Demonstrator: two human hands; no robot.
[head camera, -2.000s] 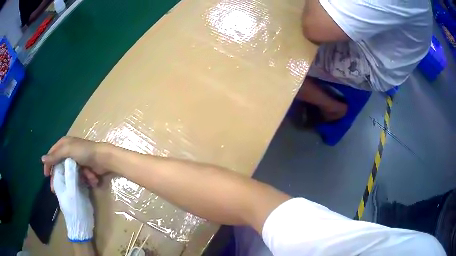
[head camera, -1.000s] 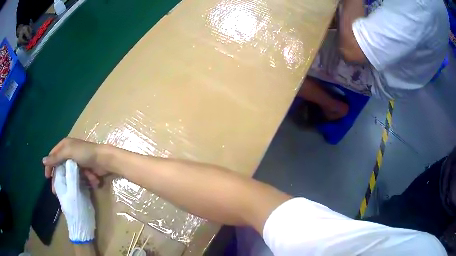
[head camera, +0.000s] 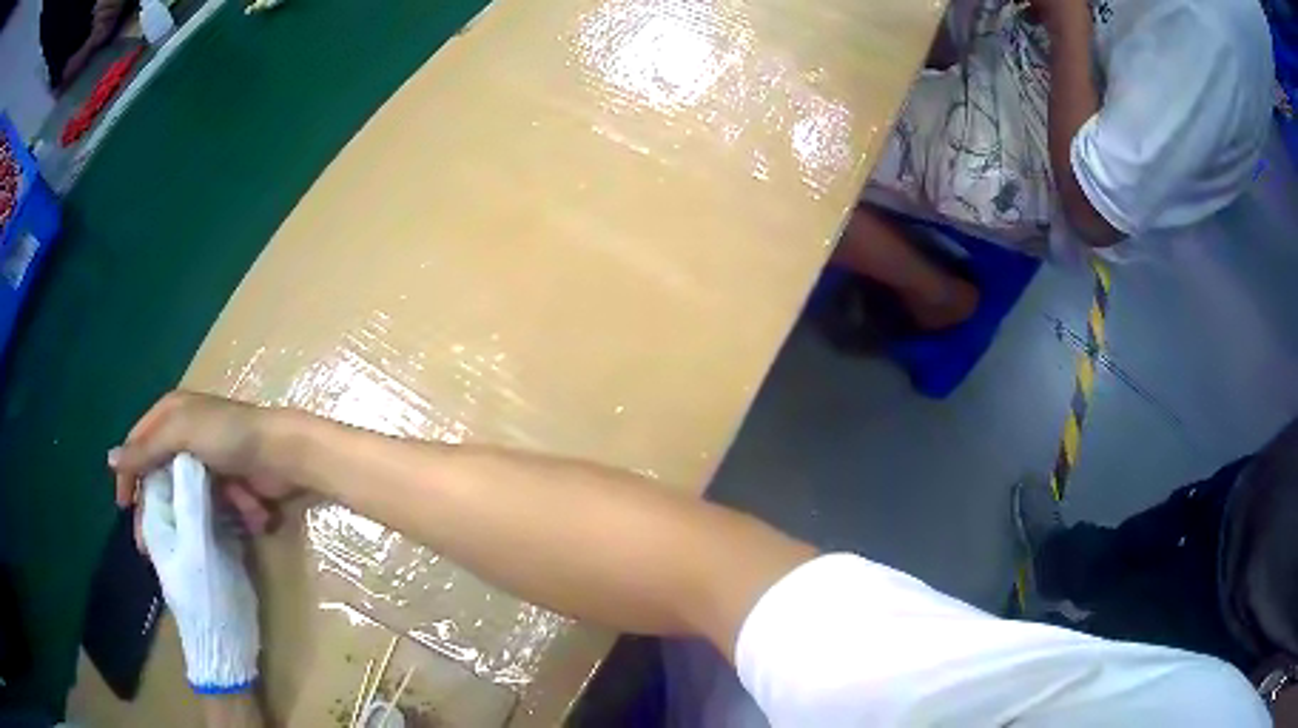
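My right hand (head camera: 214, 438), bare, curls over the fingers of my left hand (head camera: 207, 590) at the left edge of the table (head camera: 555, 285). My left hand wears a white knitted glove with a blue cuff. The fingertips are partly hidden where the hands meet, and no work piece shows between them. A flat black rectangle (head camera: 125, 612), possibly a phone, lies beside the glove. Thin pale sticks (head camera: 384, 671) lean across a small white dish (head camera: 380, 713) at the bottom edge, beside brown spots.
A green belt (head camera: 185, 213) runs along the left, with a blue tray (head camera: 26, 235) of small red parts and red pieces (head camera: 100, 100) beyond. A seated person in white (head camera: 1174, 121) is at the right, near yellow-black floor tape (head camera: 1078, 398). Someone in dark trousers (head camera: 1153, 548) is lower right.
My hands stay clasped in nearly the same place. The seated person has shifted and their arm has moved. A person in dark clothes has come into view at the lower right. A small pale item shows on the belt's top.
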